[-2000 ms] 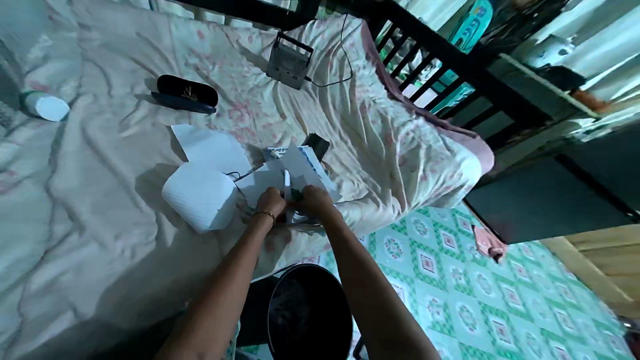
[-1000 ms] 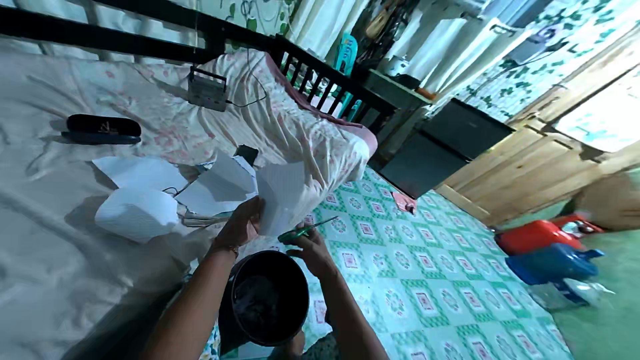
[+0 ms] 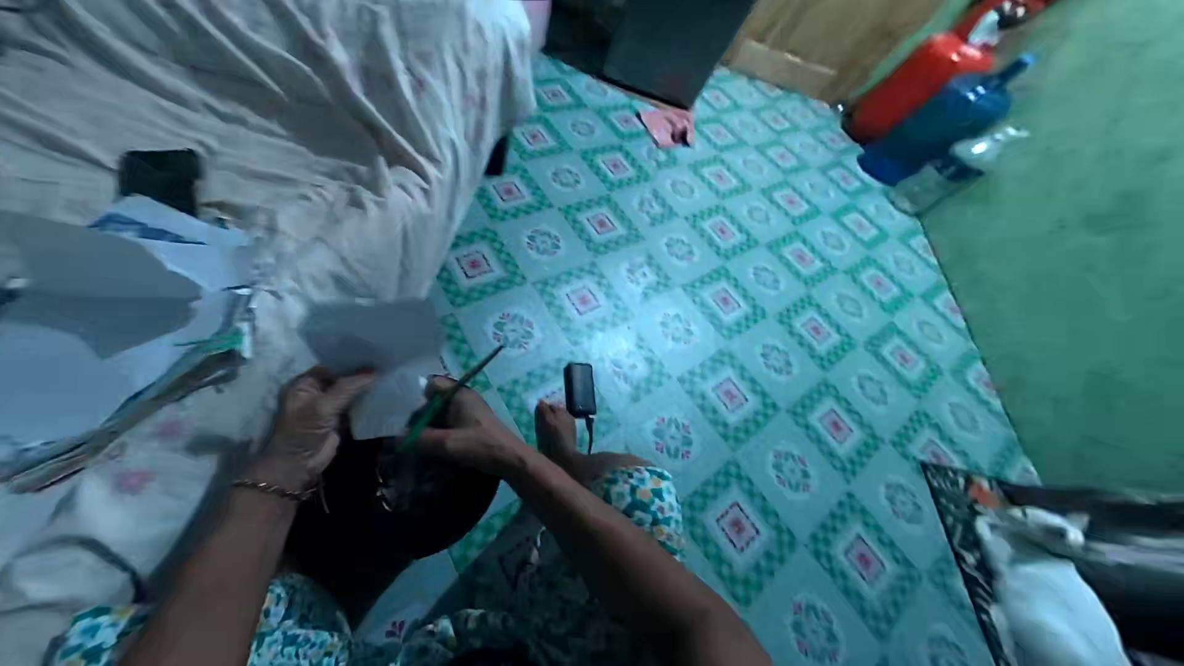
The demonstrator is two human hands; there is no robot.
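Observation:
My left hand [image 3: 314,416] grips a piece of white paper [image 3: 379,347] by its lower left side. In my right hand [image 3: 462,430] is a thin green tool [image 3: 453,393], seemingly scissors, its tip pointing up and right; the fingers also touch the paper's right side. Both hands are over a dark bucket [image 3: 435,509], which holds something shiny and hard to make out. To the left, a stack of papers [image 3: 83,361] lies on the bed, with a black phone-like object [image 3: 160,178] just behind it.
The bed sheet [image 3: 305,120] fills the upper left. A black adapter with a cord [image 3: 580,388] is near my foot on the patterned floor [image 3: 721,351]. Red [image 3: 916,83] and blue [image 3: 943,120] containers stand by the green wall. A white cat [image 3: 1054,583] is at the lower right.
The view has swung down and right. The paper, by my right hand at first, went into my left hand and was raised; now both hands meet at it over the bucket.

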